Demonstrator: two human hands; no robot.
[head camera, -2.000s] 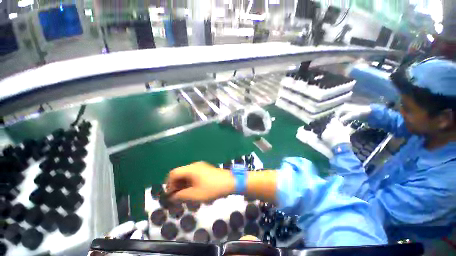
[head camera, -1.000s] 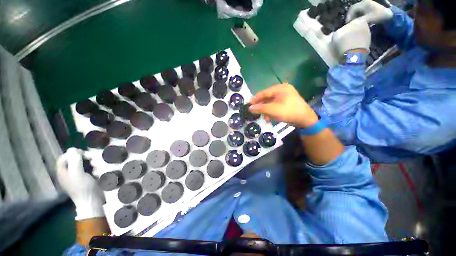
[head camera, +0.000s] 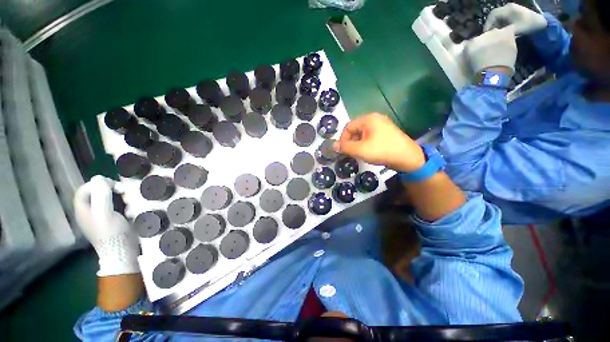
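Note:
A white foam tray (head camera: 257, 155) lies tilted in front of me, holding rows of black round parts. Most show matte faces, like one part (head camera: 234, 244); glossy ones (head camera: 324, 177) group at the right end. My bare right hand (head camera: 379, 142), with a blue wristband, is over the tray's right end. Its thumb and fingertips are pinched at the edge of a matte black round part (head camera: 326, 151) among the glossy ones. My white-gloved left hand (head camera: 105, 227) is at the tray's left edge with fingers curled; its grip is partly hidden.
White stacked foam trays (head camera: 30, 147) stand at left. A small metal plate (head camera: 344, 33) lies on the green mat behind my tray; a clear bag (head camera: 336, 3) is cut off at the top. At right, a coworker's gloved hands (head camera: 491, 50) are over another filled tray (head camera: 445, 50).
The view has swung down onto the tray. My right hand has moved from the tray's left part to its right end. A matte face now shows where a glossy part was a second ago.

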